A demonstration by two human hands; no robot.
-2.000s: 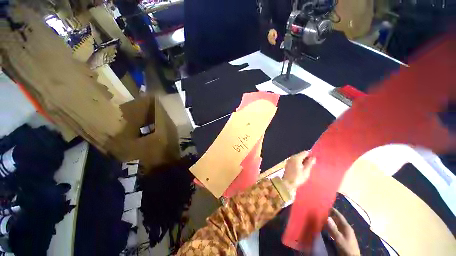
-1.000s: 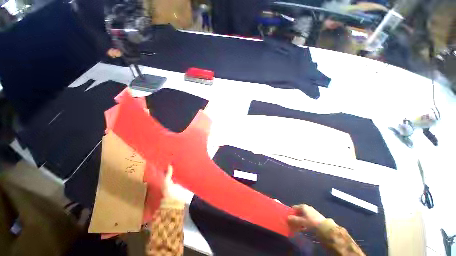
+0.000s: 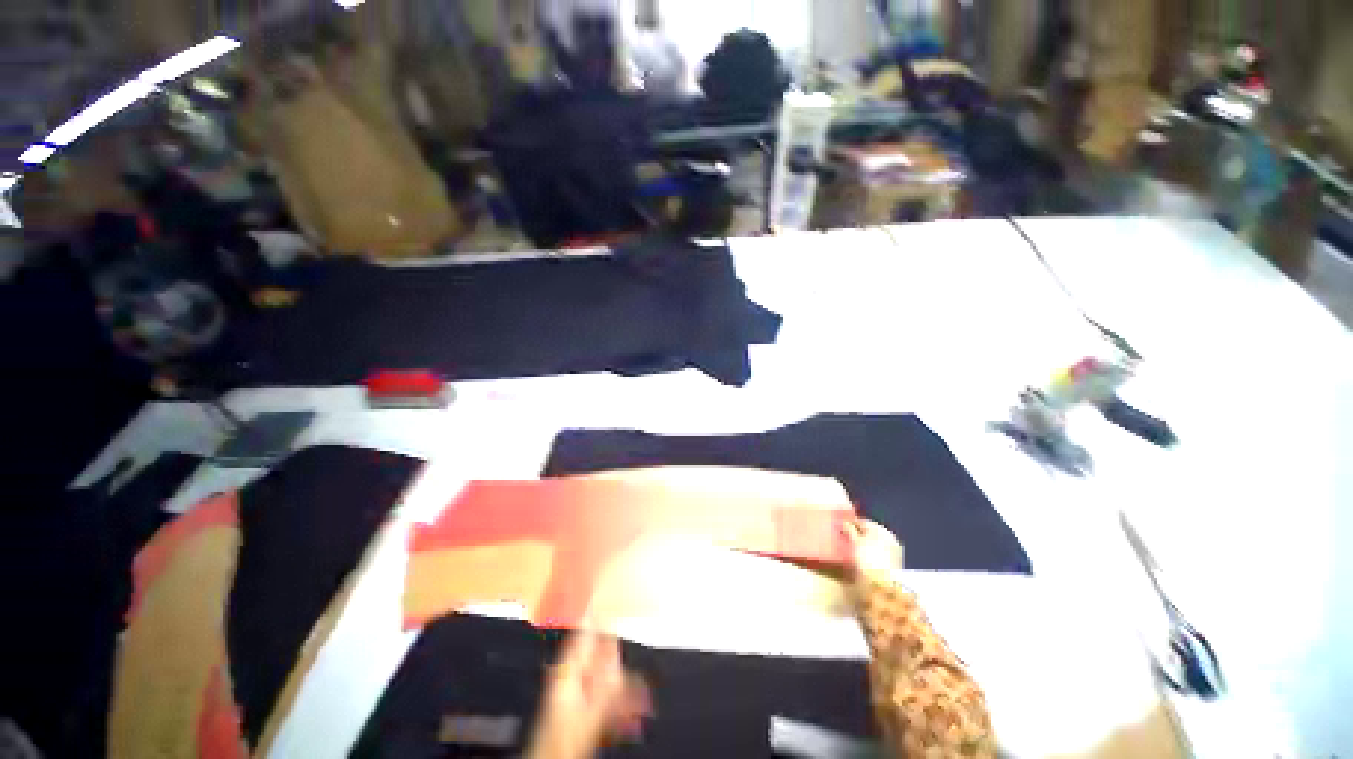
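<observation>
A red-orange template (image 3: 594,522) is spread over a tan card (image 3: 698,586) and the near edge of a curved black panel (image 3: 935,482). My right hand (image 3: 876,549) grips the template's right end. My left hand (image 3: 591,690), blurred, is at its lower edge with fingers apart; any light contact is unclear. A nearer black panel (image 3: 712,682) lies below, partly hidden by my hands, with a pale bar (image 3: 816,737) and a blurred, shorter bar (image 3: 478,728) on it.
Shears (image 3: 1180,638) and a corded handheld cutter (image 3: 1076,403) lie at the right. A red-topped block (image 3: 407,389) and long dark fabric (image 3: 505,319) are beyond. Tan and red templates (image 3: 175,638) lie at left near the cutting machine's base (image 3: 264,438).
The view has swung right. The red-orange template has moved from over the left-hand templates to over the tan card. My left hand has shifted to its lower edge; my right hand still grips its end.
</observation>
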